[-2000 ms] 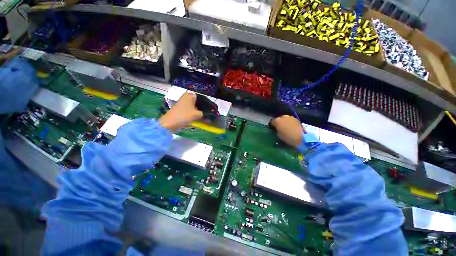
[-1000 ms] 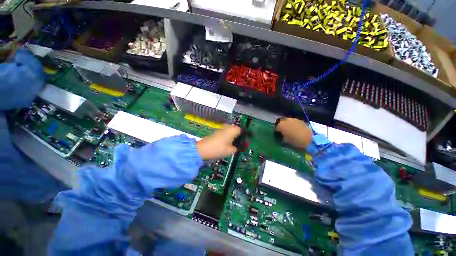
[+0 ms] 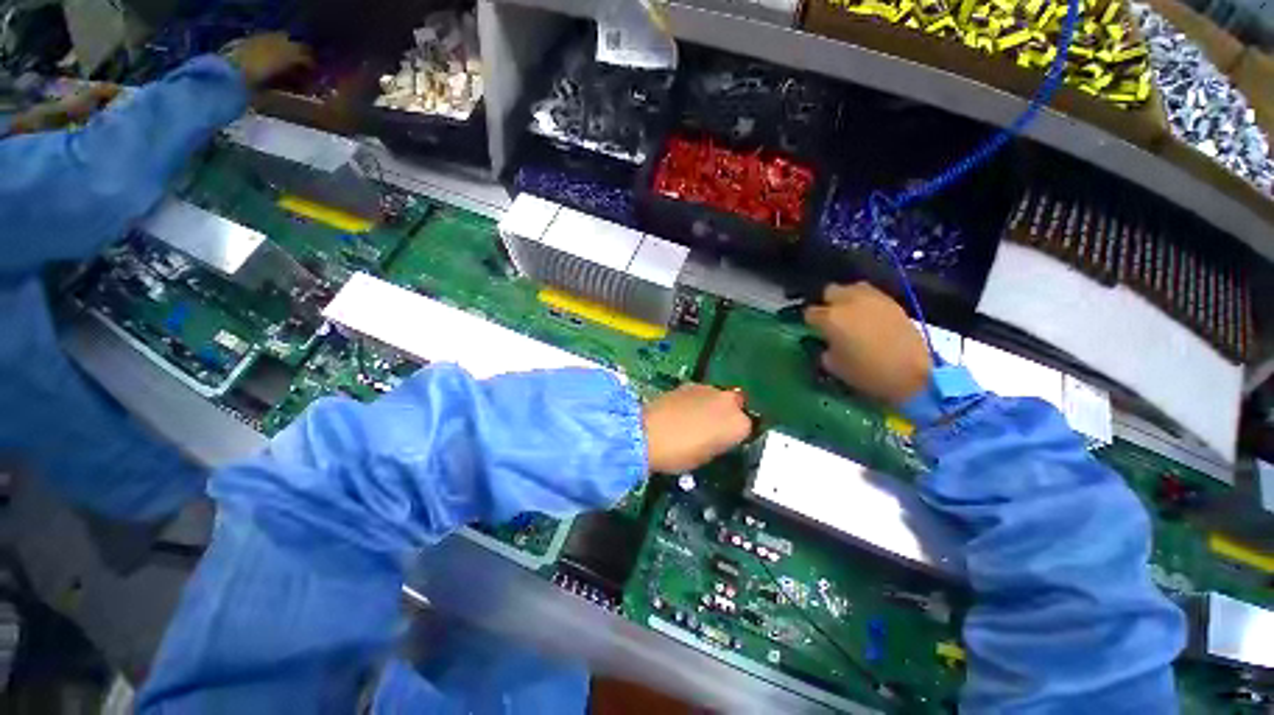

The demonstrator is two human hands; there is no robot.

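Note:
A large green circuit board [image 3: 762,360] lies in front of me. My left hand [image 3: 699,426] is low over it, left of the long silver-white heatsink [image 3: 852,503], fingers pointing down at the board. Its fingertips are dark, and whether a part is between them is hidden. My right hand [image 3: 869,340] is over the board's far side, fingers curled, with dark shapes at the fingertips that could be finger coverings or parts. A blue strap is at my right wrist. A finned heatsink [image 3: 594,266] stands on the board to the left, with a yellow strip at its base.
Behind the boards are bins of red components [image 3: 734,182], purple-blue components [image 3: 901,235] and silvery-dark components [image 3: 601,112]. A blue coiled cord [image 3: 985,150] hangs over the shelf. Brown-red parts stand in rows [image 3: 1146,266] at right. Another person's blue sleeves [image 3: 119,168] are at left.
My left hand has moved from the finned heatsink right and down to the board. My right hand stays over the far side, its fingers shifted slightly. The other person's hand has reached to the shelf.

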